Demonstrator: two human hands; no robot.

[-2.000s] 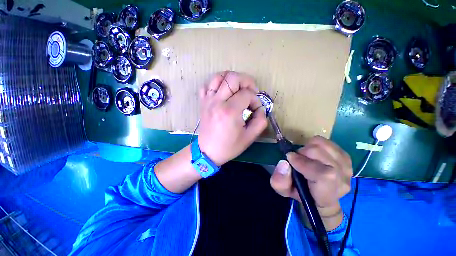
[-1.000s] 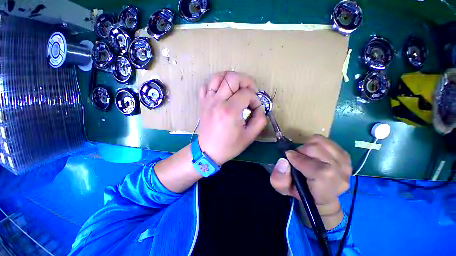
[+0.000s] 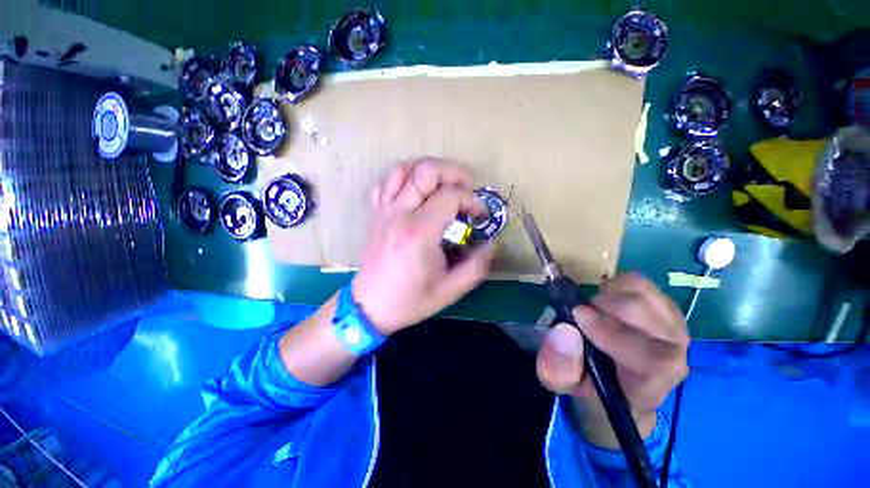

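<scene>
My left hand (image 3: 412, 250), with a blue wrist strap (image 3: 355, 324), holds a round dark housing (image 3: 489, 215) with a silvery inside over the cardboard mat (image 3: 382, 114). A small yellow-white component (image 3: 457, 232) shows at its fingers beside the housing. The fingers hide part of the housing. My right hand (image 3: 618, 355) grips a black soldering iron (image 3: 601, 370) like a pen. Its metal tip points up and left, a little to the right of the housing and apart from it.
Several round housings (image 3: 264, 125) stand at the left, others at the back and right. A solder spool (image 3: 112, 125) and stacked clear trays (image 3: 81, 210) are far left. A white disc (image 3: 716, 252) with a cable and a yellow-and-black holder (image 3: 777, 181) with a pale mass are right.
The iron's tip has moved off the housing to the right. My left hand has shifted left and down, showing more of the housing and the component. The whole view has shifted slightly.
</scene>
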